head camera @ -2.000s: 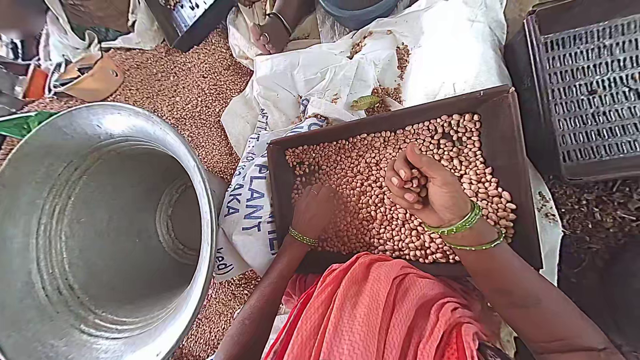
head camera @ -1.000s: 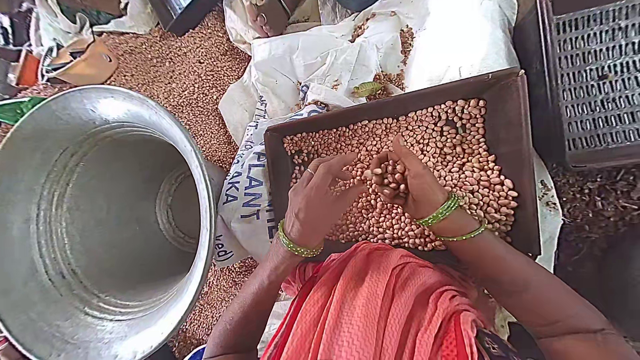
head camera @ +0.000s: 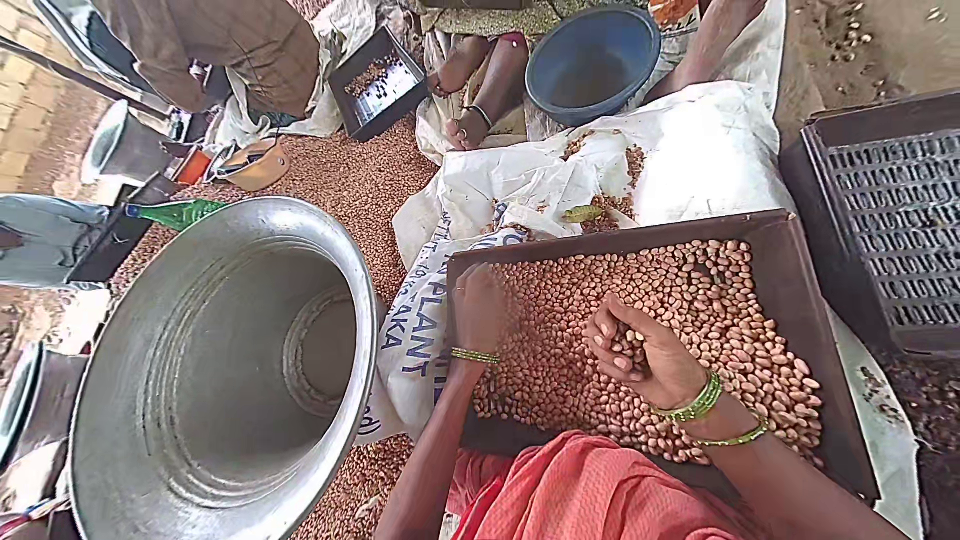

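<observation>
A dark rectangular tray [head camera: 776, 262] lies tilted in front of me, its floor covered with reddish-brown nuts or seeds [head camera: 555, 375]. My right hand [head camera: 637, 349], with green bangles at the wrist, is cupped around several of them above the middle of the tray. Over the tray's left side my left hand [head camera: 484, 307] is blurred, back up, close to the nuts; its fingertips and anything in them cannot be made out. Left of the tray a large metal pot [head camera: 225, 375] lies with its wide mouth towards me, no contents visible inside.
Loose nuts [head camera: 352, 180] cover the ground beyond the pot. White printed sacking [head camera: 510, 180] lies under and behind the tray. A slotted crate [head camera: 900, 225] stands at right, a blue basin [head camera: 592, 64] at the back. Other people's feet [head camera: 469, 127], a small tray [head camera: 377, 82] and a green bottle [head camera: 176, 214] are farther off.
My left hand was beside the right one a second ago, fingers spread, and has moved left over the nuts. The right hand still holds nuts. The view has tipped up.
</observation>
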